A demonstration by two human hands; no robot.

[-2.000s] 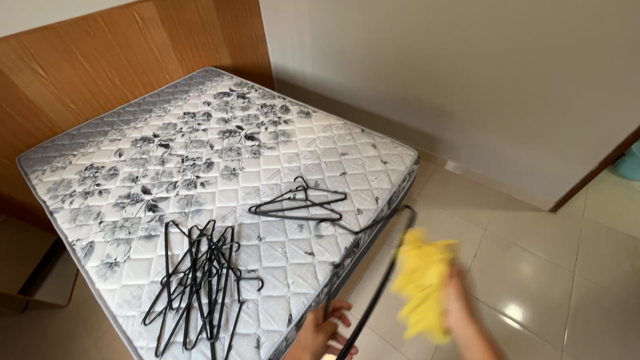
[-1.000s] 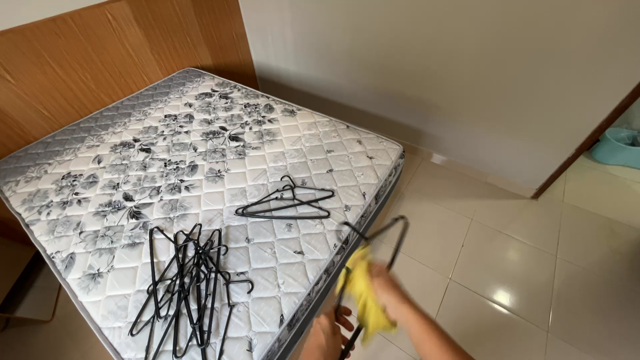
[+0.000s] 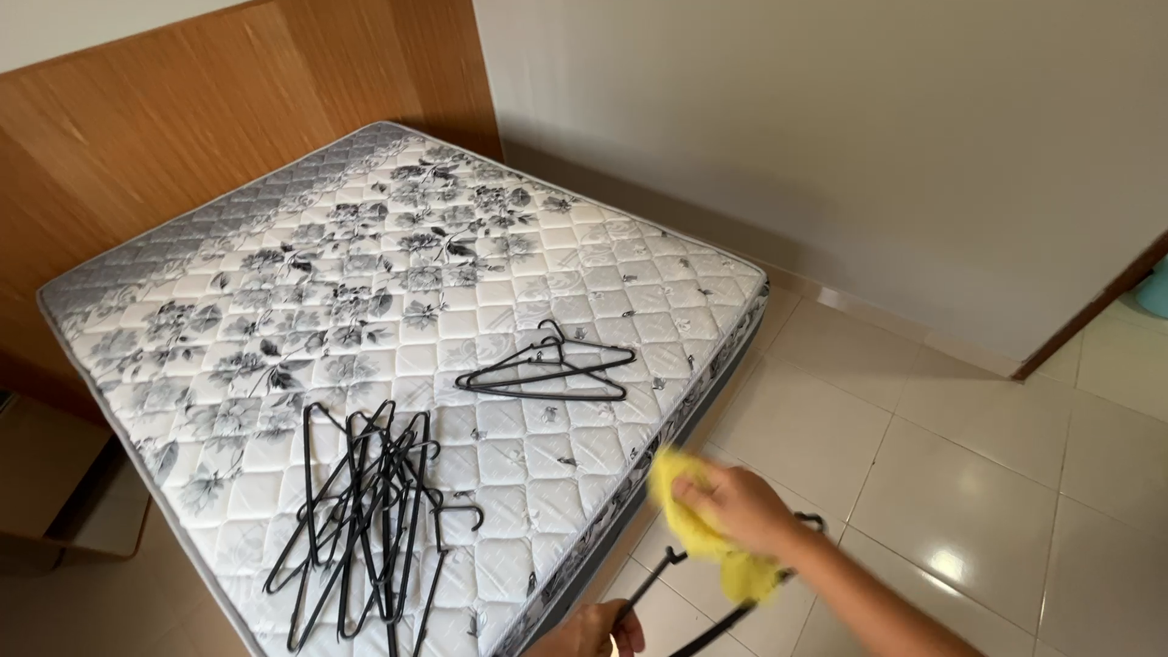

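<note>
Near the bottom edge, my left hand (image 3: 598,630) grips a black clothes hanger (image 3: 718,630), whose lower part is out of view. My right hand (image 3: 735,511) is closed on a yellow cloth (image 3: 686,525), which hangs over part of that hanger, beside the bed's near right edge. A tangled pile of black hangers (image 3: 374,520) lies on the mattress (image 3: 520,301) at its near left part. Right of that pile and farther back, a small group of black hangers (image 3: 547,370) lies apart on the quilted floral surface.
A wooden headboard panel (image 3: 246,100) stands behind the bed. A plain wall (image 3: 803,137) runs along the far right side, above a tiled floor (image 3: 958,484). A brown box-like object (image 3: 64,484) is at the lower left, and a blue item (image 3: 1154,290) at the right edge.
The held hanger is now lower in view and turned. The cloth and my right hand have moved along it. The hangers on the mattress look unmoved.
</note>
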